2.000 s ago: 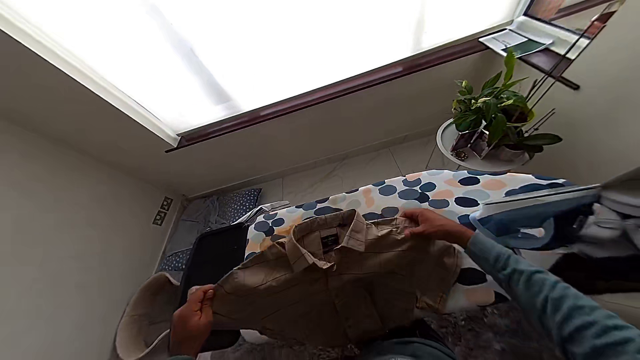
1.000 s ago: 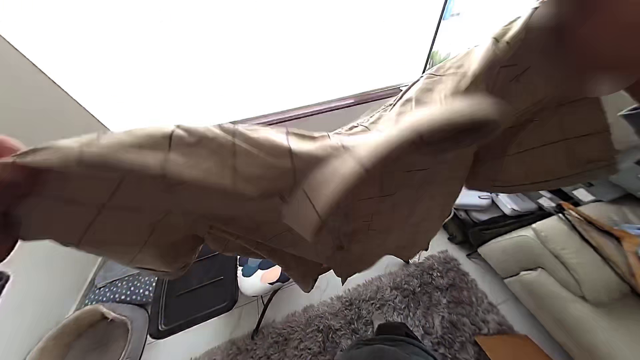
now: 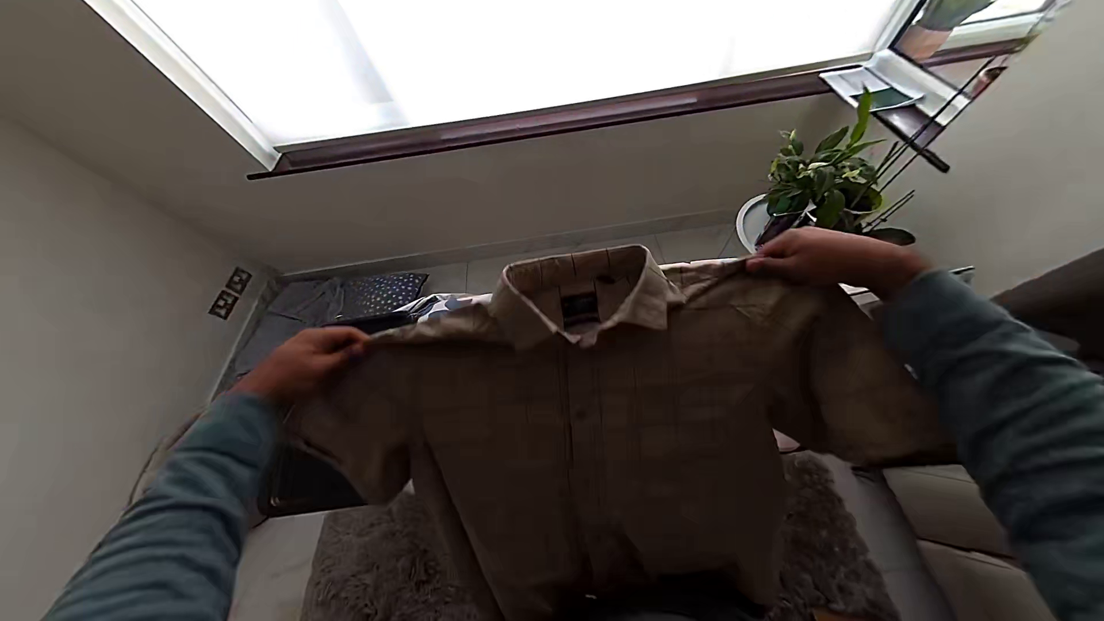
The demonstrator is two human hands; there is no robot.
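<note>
A brown short-sleeved collared shirt (image 3: 595,414) hangs spread out between my hands, its buttoned front and collar facing me. My left hand (image 3: 315,362) pinches the shoulder on the left side of the view. At the other shoulder, my right hand (image 3: 819,256) grips the cloth between thumb and fingers. Behind the shirt, most of the ironing board is hidden; a bit of its patterned cover (image 3: 444,304) shows beside the collar.
Leafy potted plants (image 3: 828,185) stand on a round white table (image 3: 752,222) at the back right, below the window sill (image 3: 561,121). A shaggy rug (image 3: 379,561) covers the floor, with a light sofa (image 3: 957,535) at the right. Folded cloths (image 3: 293,315) lie at the back left.
The shirt was low over the ironing board, then stretched out close to the camera; now it hangs upright by its shoulders, collar up. Both hands have moved with it.
</note>
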